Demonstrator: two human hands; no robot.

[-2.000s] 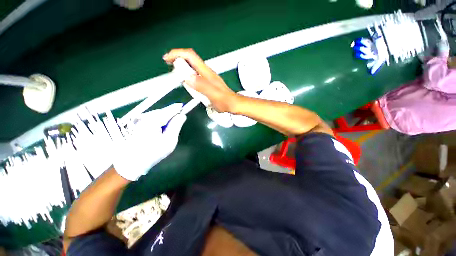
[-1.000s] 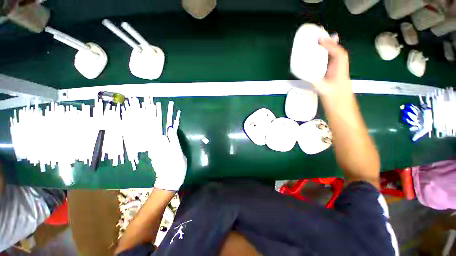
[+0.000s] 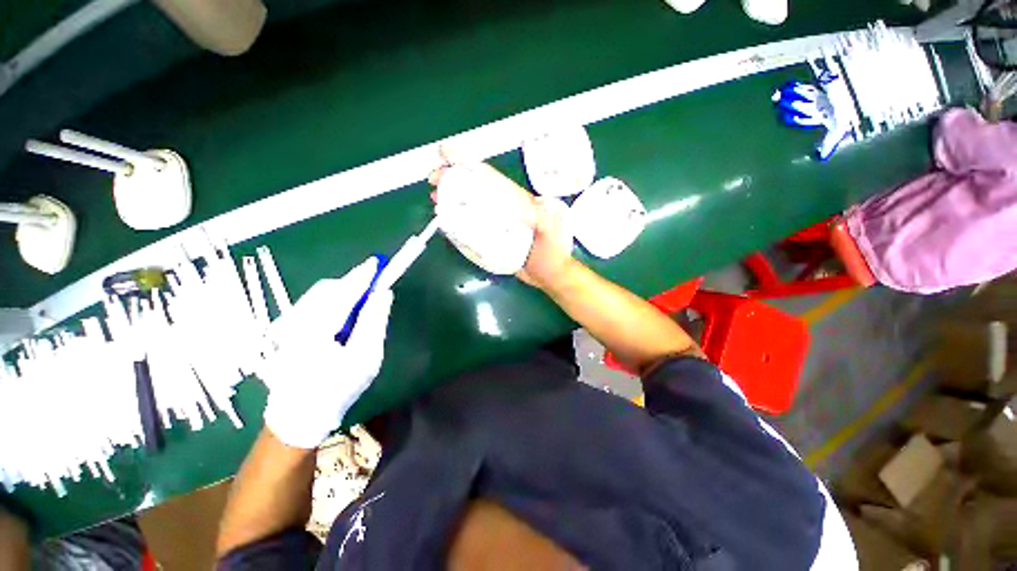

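Observation:
My left hand [image 3: 329, 359], in a white glove with blue on the fingers, grips a narrow white strip [image 3: 410, 248]. The strip's far end meets the edge of a rounded white lid piece [image 3: 485, 218]. My bare right hand [image 3: 544, 243] holds this lid from behind and the right, fingertips showing past its far left edge. Whether a second piece lies behind it, I cannot tell. Two more white lid pieces lie on the green bench: one by the rail [image 3: 559, 158], one nearer [image 3: 608, 216], with small fittings on its face.
A dense row of loose strips [image 3: 78, 390] lies left, with a dark slim tool [image 3: 147, 404] across it. Beyond the pale rail [image 3: 368, 184] stand lids with strips [image 3: 153, 190]. Far right are a blue-white glove [image 3: 805, 109], more strips and a person's pink clothing [image 3: 931, 229]. Red stool [image 3: 761, 348] below.
My right hand has come back from beyond the rail to the near side. My left hand has left the strip row with a strip. Fewer lids lie on the near bench. The view has tilted.

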